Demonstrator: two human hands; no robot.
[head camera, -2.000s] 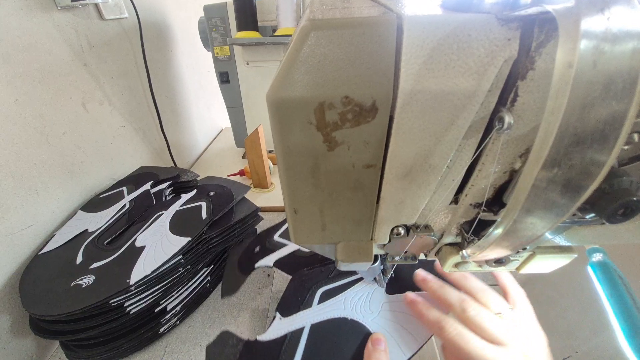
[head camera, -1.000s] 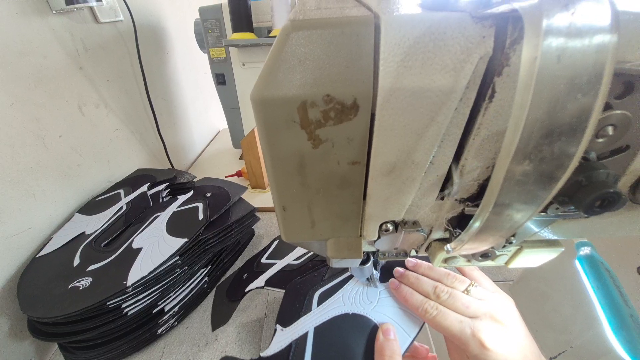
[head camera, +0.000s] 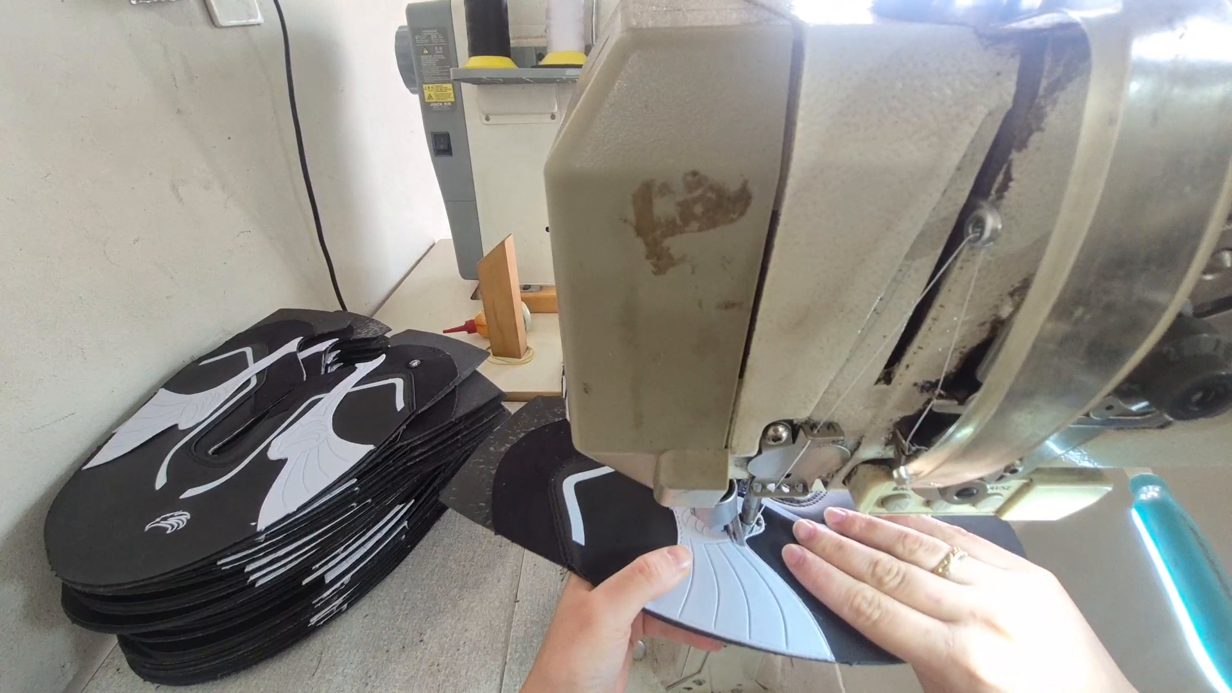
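Observation:
A black shoe upper piece with a white wing-shaped overlay (head camera: 736, 597) lies under the needle and presser foot (head camera: 743, 520) of a sewing machine (head camera: 674, 241). My left hand (head camera: 616, 616) grips its near left edge, thumb on top and fingers beneath. My right hand (head camera: 924, 587) rests flat on the black part to the right of the foot, fingers together, a ring on one finger. White thread runs down the machine head to the needle. The machine head hides the far part of the piece.
A tall stack of similar black and white upper pieces (head camera: 260, 481) stands at the left, by the wall. Behind are a wooden block (head camera: 503, 298), a red-tipped bottle (head camera: 467, 327) and another machine (head camera: 452, 144) with thread cones. A teal tube-like object (head camera: 1179, 568) is at the right.
The piece under the needle has been turned, so its white overlay now points toward the near right. My left hand has moved to the piece's near left edge; its thumb was nearer the right hand before.

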